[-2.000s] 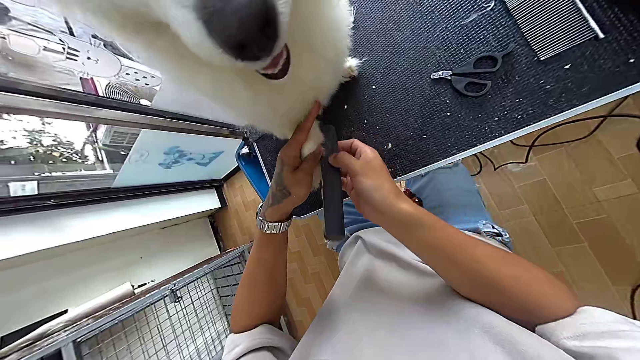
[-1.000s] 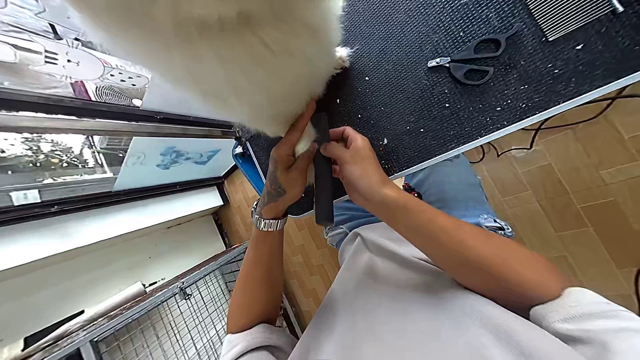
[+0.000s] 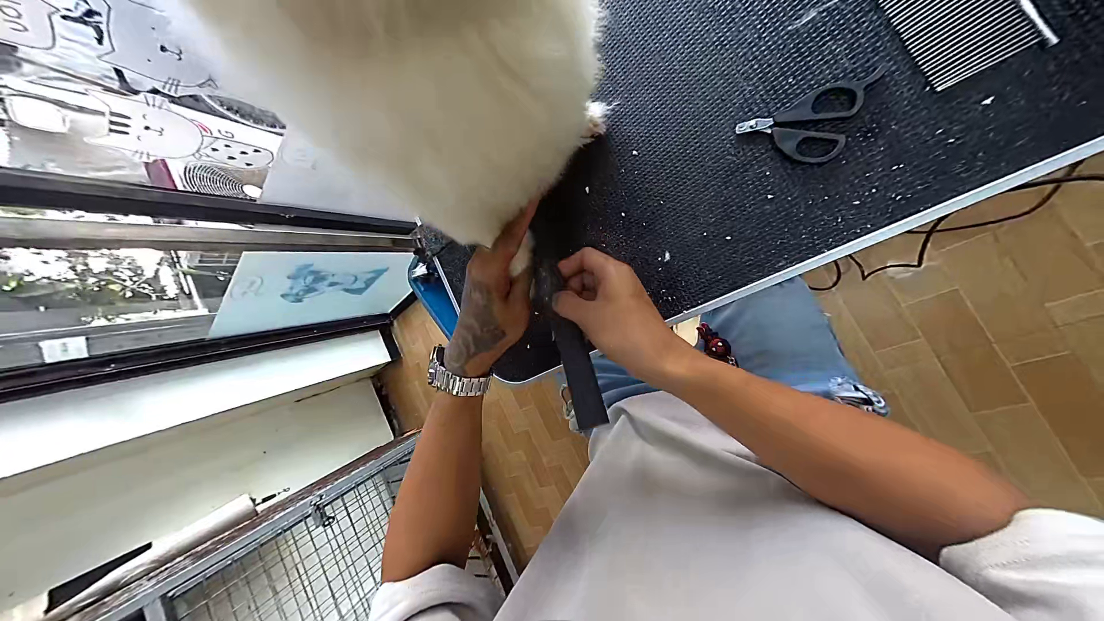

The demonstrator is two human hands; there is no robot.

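Note:
A fluffy white dog [image 3: 448,103] is on the black textured grooming table [image 3: 690,181], its head out of sight. My left hand [image 3: 498,302], with a metal watch at the wrist, holds one of the dog's paws [image 3: 521,256], mostly hidden by the fingers. Between thumb and fingers, my right hand [image 3: 604,302] grips a long flat dark nail file [image 3: 580,371], which lies close beside that paw. Its upper part blends into the dark table. Black-handled pet nail clippers [image 3: 806,121] rest on the table to the right.
A metal-toothed comb [image 3: 966,39] lies at the table's top right. Small pale bits are scattered over the mat. Left are a window frame [image 3: 198,233] and a wire cage [image 3: 319,535]. A blue object [image 3: 434,302] sits by the table corner. Black cables [image 3: 931,228] run over the floor.
The dog's muzzle, in view two seconds ago, has moved out of sight. The file's lower end has swung right. Both hands keep hold of the paw and file.

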